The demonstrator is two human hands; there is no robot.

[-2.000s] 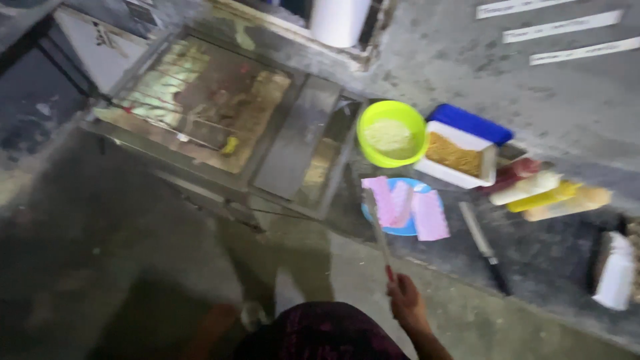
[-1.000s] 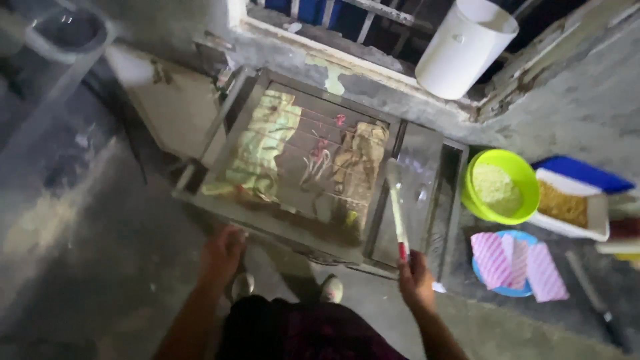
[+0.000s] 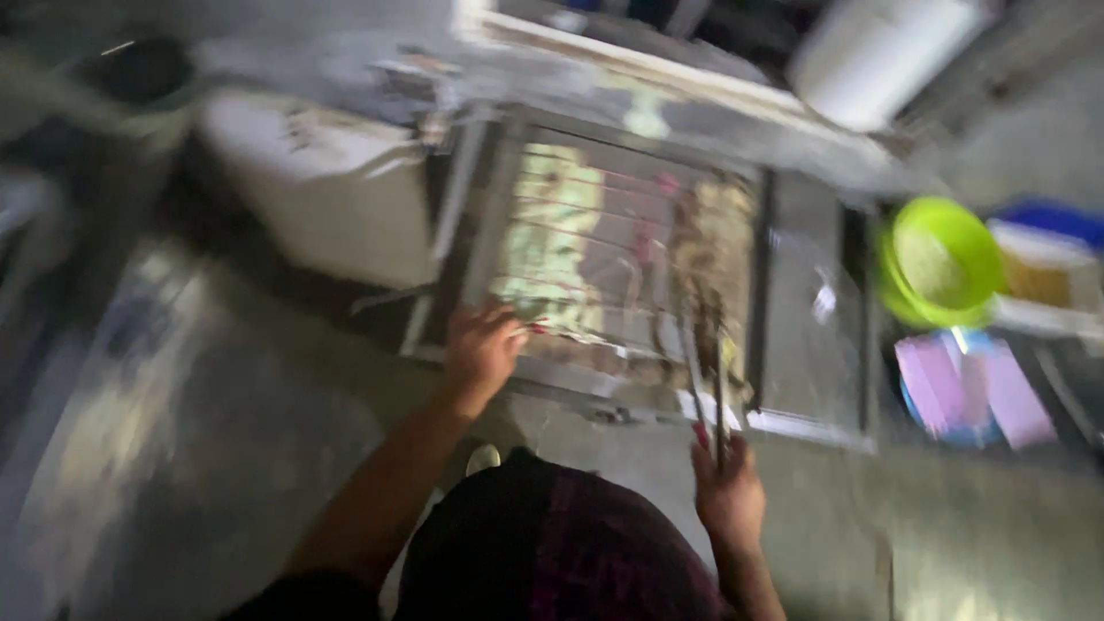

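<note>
Flat on a metal griddle (image 3: 621,224) lie a long pale green strip of food (image 3: 552,233) at the left and browned food (image 3: 711,250) at the right. Thin red lines cross the surface. At the griddle's near left corner is my left hand (image 3: 483,349), its fingertips by a small red thing (image 3: 536,328); blur hides whether it grips this. My right hand (image 3: 729,483) is closed around the handles of metal tongs (image 3: 707,371), which point away over the near end of the browned food.
Right of the griddle stand a lime-green bowl (image 3: 944,263) of pale food, a white container (image 3: 1048,280), and a blue plate (image 3: 914,397) with pink striped cloths or papers (image 3: 936,388). A white cylindrical container (image 3: 888,60) is by the window ledge. A pale panel (image 3: 328,198) stands at left.
The view has swung left toward the griddle. My left hand has reached up to the griddle's near left corner. The long tool in my right hand now shows two arms over the browned food.
</note>
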